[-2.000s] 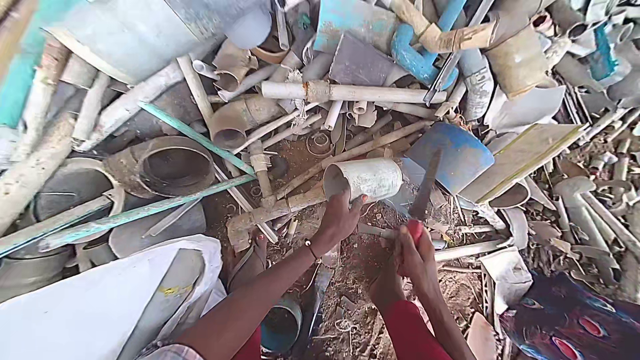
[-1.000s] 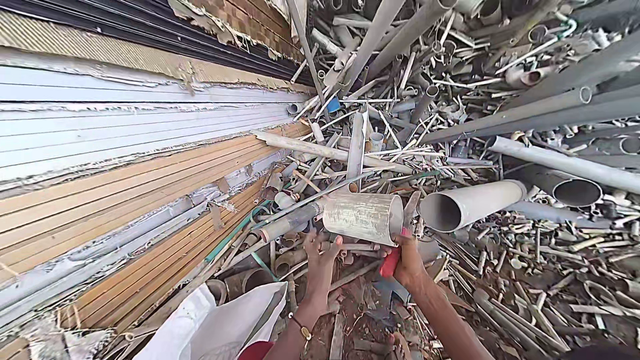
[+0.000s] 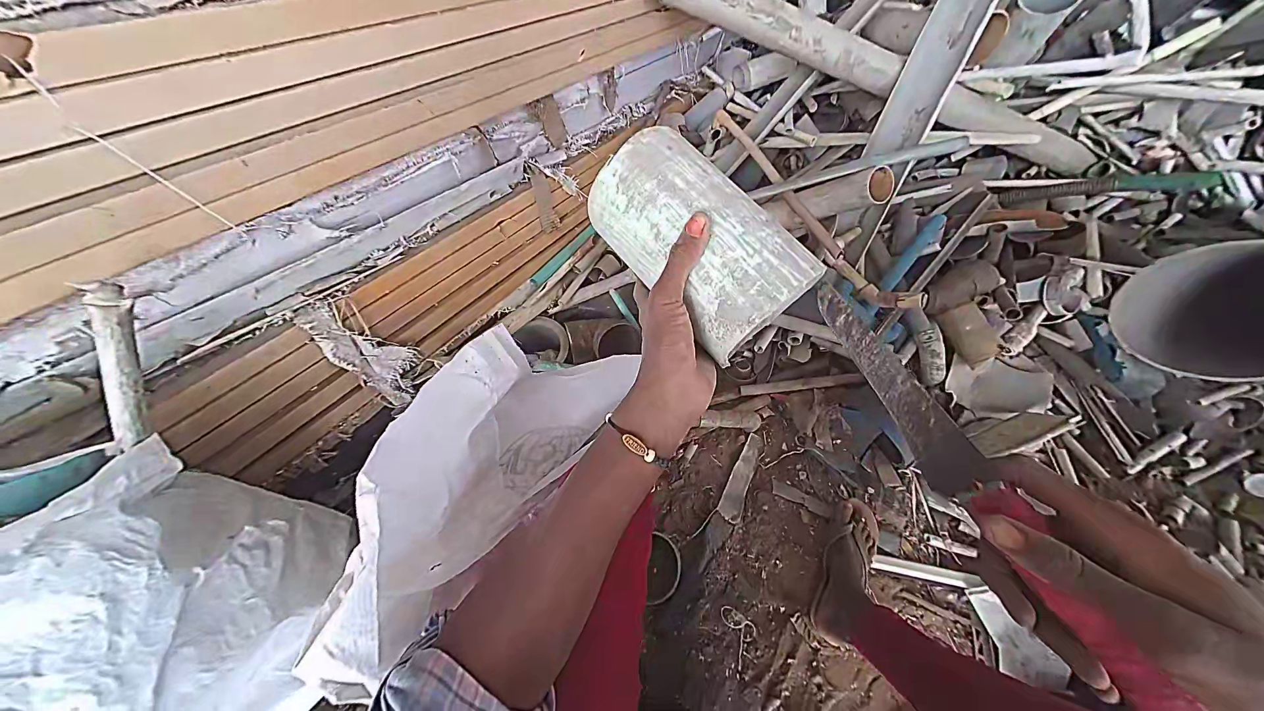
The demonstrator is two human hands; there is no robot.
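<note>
My left hand (image 3: 671, 346) grips a short, wide piece of whitish plastic pipe (image 3: 706, 242), its thumb lying along the upper side. The pipe piece is tilted, and its surface looks scraped and dirty. At the lower right, my right hand (image 3: 1076, 583) holds a large knife (image 3: 899, 395) by its red handle. The dark, worn blade points up and left, its tip close to the lower right end of the pipe piece. Whether tip and pipe touch, I cannot tell.
A white woven sack (image 3: 464, 474) stands left of my left arm. Stacked tan panels (image 3: 296, 89) line the upper left. Broken pipes and fittings cover the right, with a wide grey pipe (image 3: 1195, 311) at the edge. My bare foot (image 3: 844, 573) rests on the dirt.
The view has swung and come closer. The knife blade, raised beside the pipe piece earlier, now lies lower right of it, and the pipe piece is tilted differently in my left hand.
</note>
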